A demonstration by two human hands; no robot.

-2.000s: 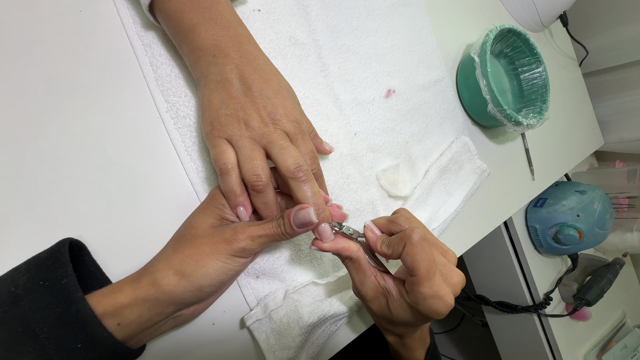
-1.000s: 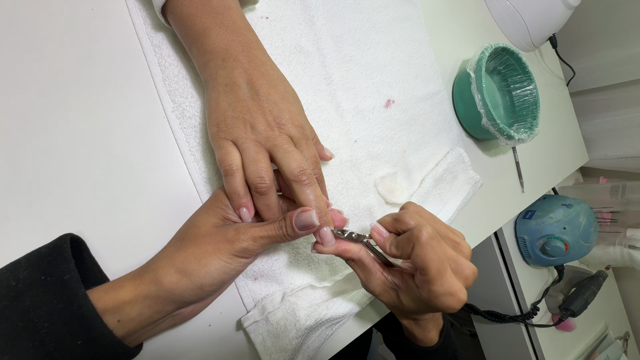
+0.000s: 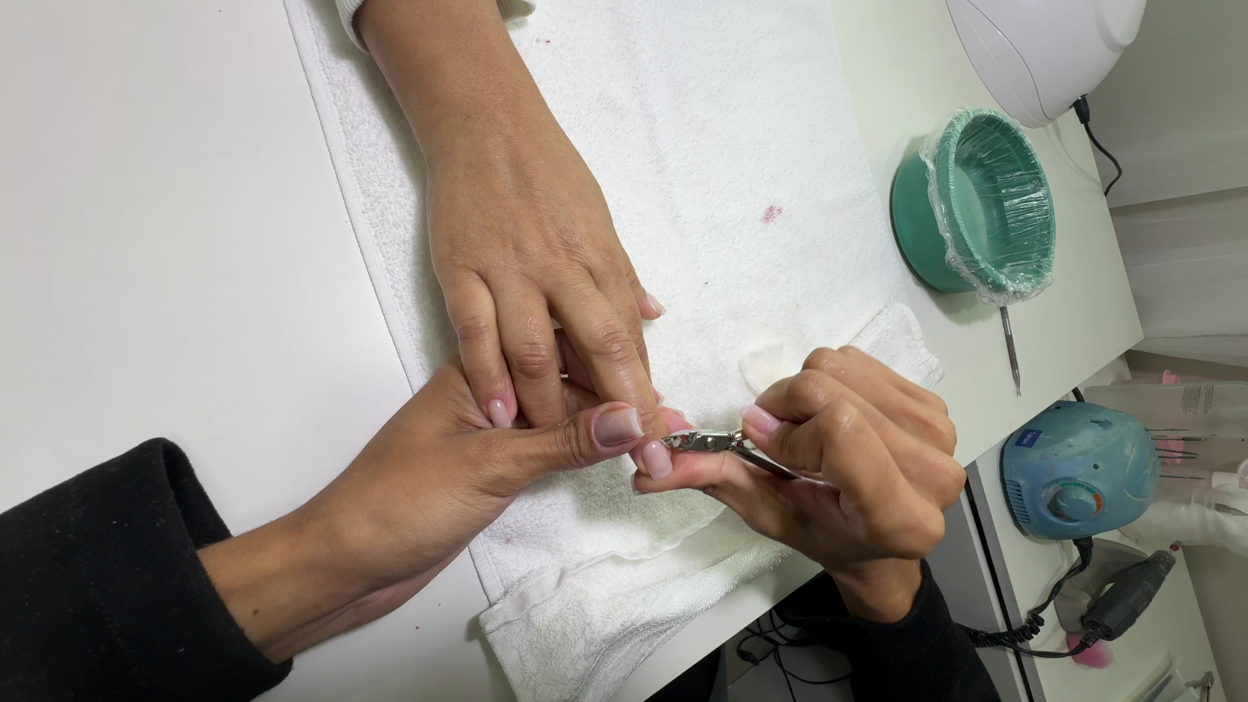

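Observation:
Metal cuticle nippers point(image 3: 710, 441) are in my right hand point(image 3: 848, 458), their jaws against the side of a fingernail of another person's hand point(image 3: 531, 229). That hand reaches in from the top, palm down, over a white terry towel point(image 3: 712, 146). My left hand point(image 3: 468, 448) holds its fingers from below, with my thumb lying on the finger beside the nippers. A small white cotton pad point(image 3: 765, 368) lies on the towel just above my right hand. The nipper handles are partly hidden by my right fingers.
At the upper right stand a green bowl point(image 3: 916, 219) lined with clear plastic, a thin metal tool point(image 3: 1010, 351) and a white rounded device point(image 3: 1043, 49). Lower right, a blue nail drill unit point(image 3: 1077, 468) and its black handpiece point(image 3: 1129, 597) rest on a lower surface with a coiled cable.
My right hand has shifted slightly and its fingers are bent differently around the nippers. My left hand keeps its hold on the other person's fingers.

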